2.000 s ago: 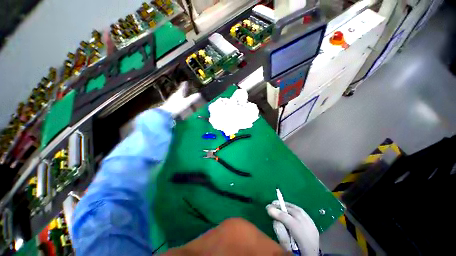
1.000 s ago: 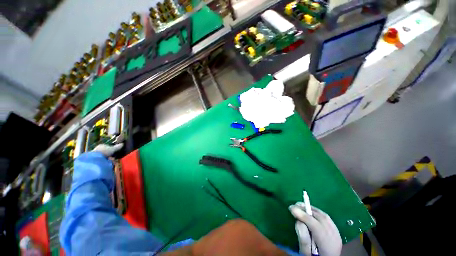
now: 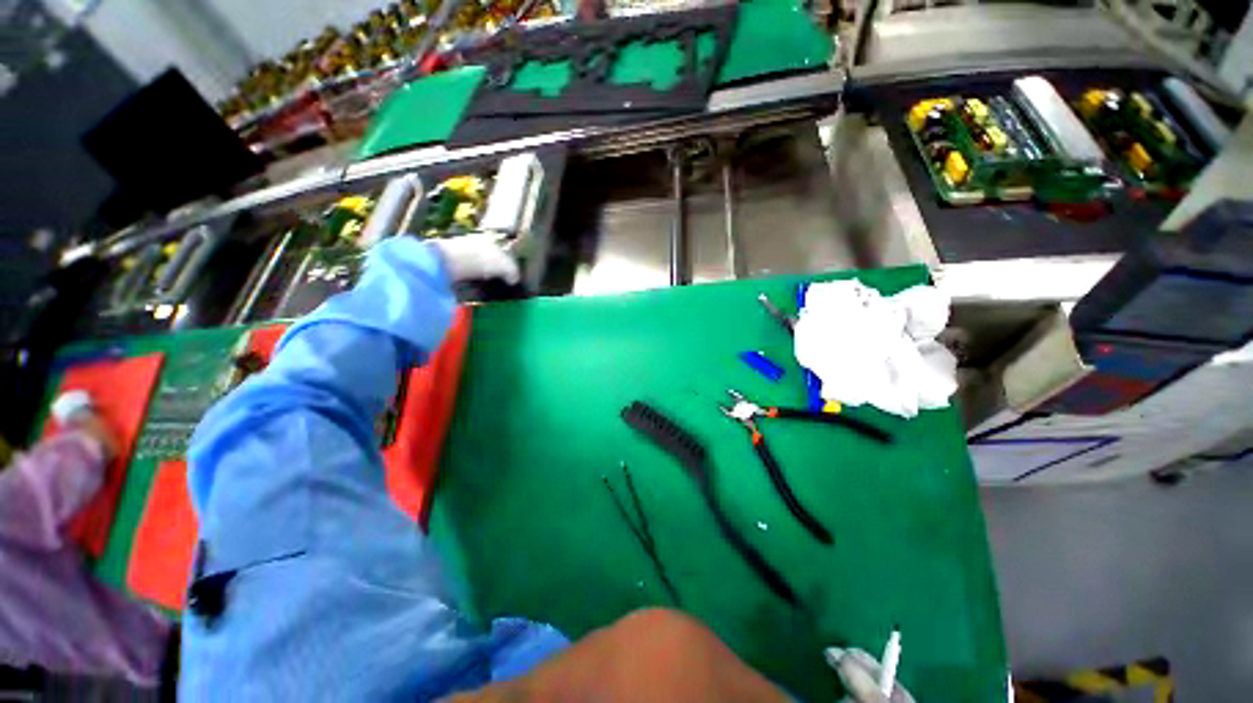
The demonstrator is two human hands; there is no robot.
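My left hand, white-gloved and blurred, is at the near edge of a black carrier on the conveyor, just below a circuit board with yellow parts and a white block. Its fingers are unclear, so I cannot tell whether it grips anything. My right hand, also gloved, is cut off by the bottom edge. It holds a white marker pen, tip up, over the green mat.
On the mat lie a black brush, side cutters, tweezers, a blue piece and a crumpled white wipe. Red mats are at left. A neighbour's pink-purple sleeve is far left. More boards sit at upper right.
The view has turned left. My left hand has moved from near the wipe leftward along the conveyor to the boards. My right hand, still with the pen, now shows less, lower in the picture.
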